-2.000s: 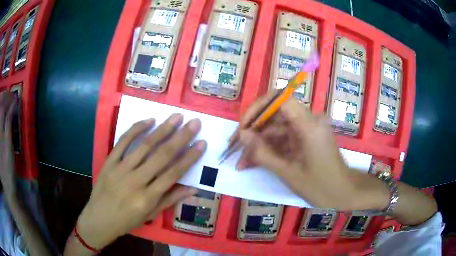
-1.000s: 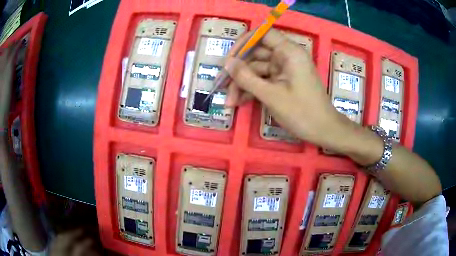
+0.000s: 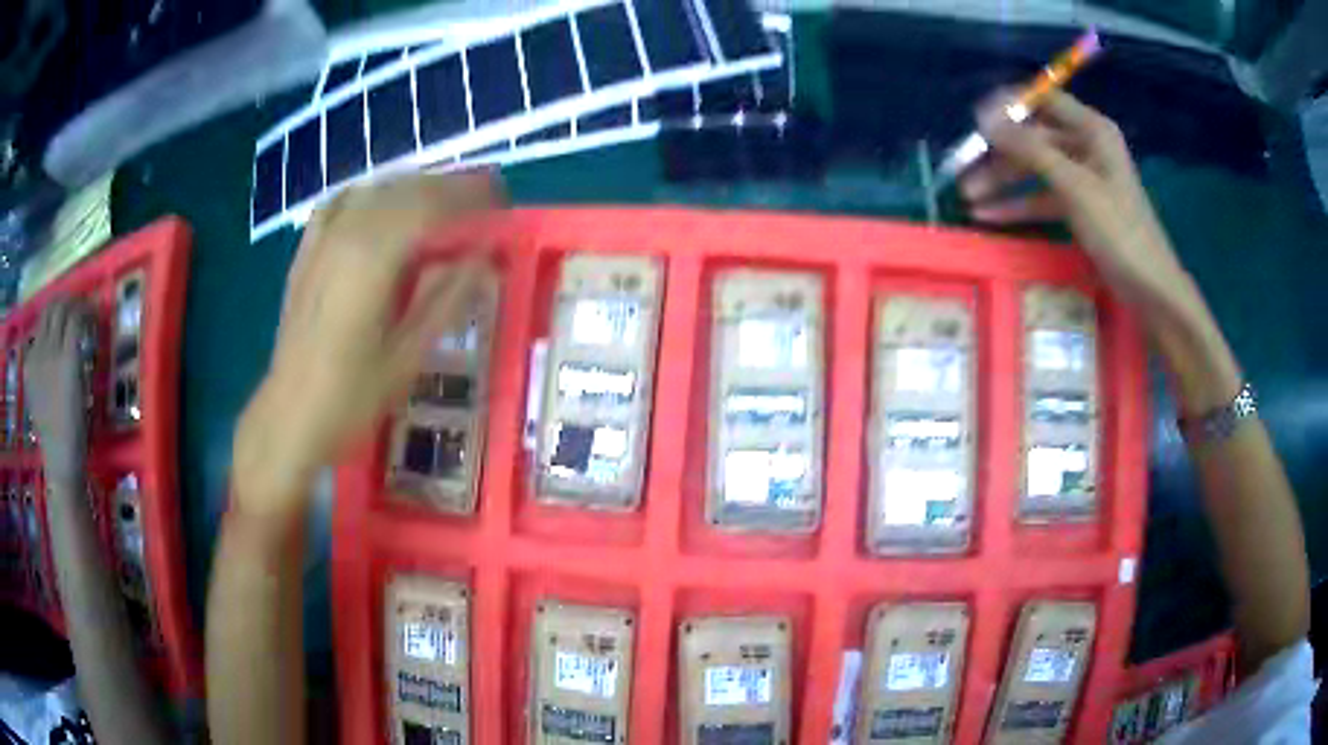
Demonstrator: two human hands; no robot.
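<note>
The red foam tray [image 3: 670, 550] lies in front of me with two rows of gold-beige phones, back side up. My left hand [image 3: 372, 284] is blurred over the tray's back left corner and partly covers the first phone [image 3: 437, 459]; whether it grips the wall is unclear. My right hand [image 3: 1063, 168] is behind the tray's back right part and holds the tweezers [image 3: 1052, 76], orange with a pink top end. The second phone [image 3: 597, 386] in the back row shows a black square at its lower left. The third phone [image 3: 766, 400] shows silvery and green parts there.
Strips of black square stickers on white backing [image 3: 488, 88] lie behind the tray. Another person's arm [image 3: 66, 422] reaches over a second red tray [image 3: 172, 335] at the left. Part of another red tray [image 3: 1216, 667] shows at the lower right. Dark sheets [image 3: 903, 66] lie at the back.
The white sheet seen over the tray earliest is gone from it. My right hand has moved from the second phone to behind the tray with the tweezers. My left hand has come back into view.
</note>
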